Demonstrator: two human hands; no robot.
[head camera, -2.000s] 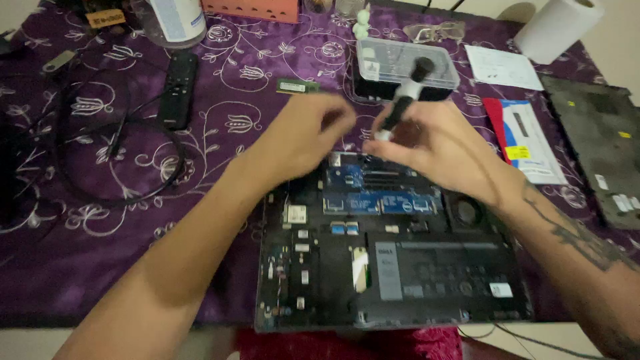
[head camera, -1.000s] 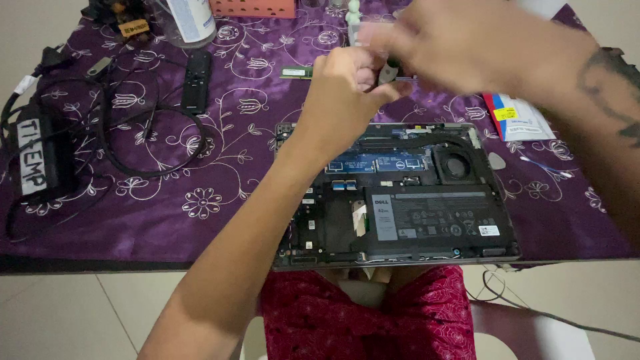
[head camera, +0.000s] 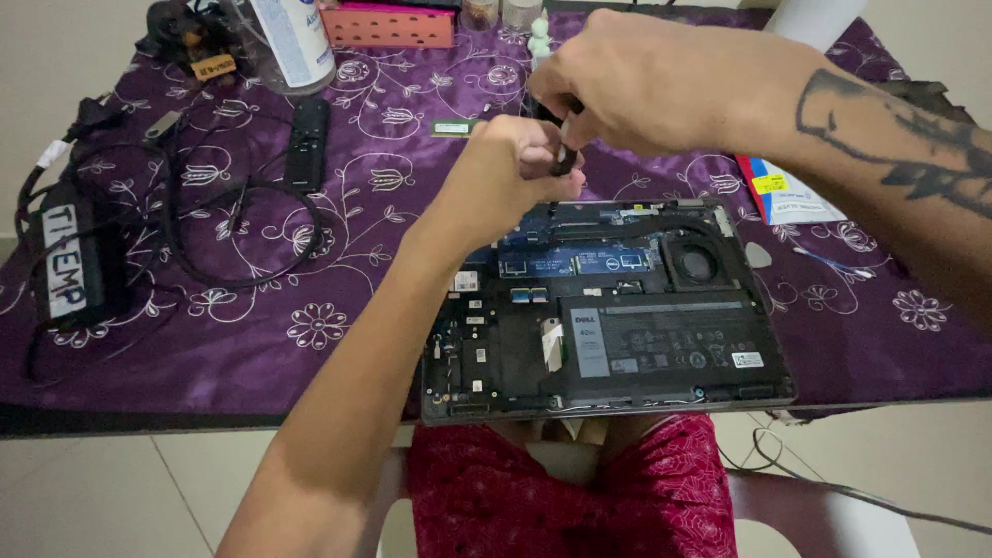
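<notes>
An opened Dell laptop (head camera: 504, 349) lies on the purple tablecloth, its battery (head camera: 659, 341), blue circuit board (head camera: 535, 263) and fan (head camera: 697, 263) exposed. Above its rear edge, my left hand (head camera: 535, 155) curls its fingers around a dark part of a screwdriver (head camera: 564, 159). My right hand (head camera: 604, 85) pinches the upper end of the same tool, just above the left fingers. The tool's tip is hard to make out near the laptop's rear edge. A green memory module (head camera: 453, 128) lies behind my left hand.
Left are a power adapter (head camera: 70, 256), cables, a USB stick (head camera: 163, 125) and a black remote control (head camera: 308, 143). A bottle (head camera: 298, 46) and coral box (head camera: 391, 27) stand behind. Right are a thermal paste packet (head camera: 790, 194), a pick (head camera: 758, 256) and a cotton swab (head camera: 833, 263).
The hands have come together at the screwdriver; two seconds ago they were apart, with it upright in the right hand. The view has shifted, showing more of the lap and the left side.
</notes>
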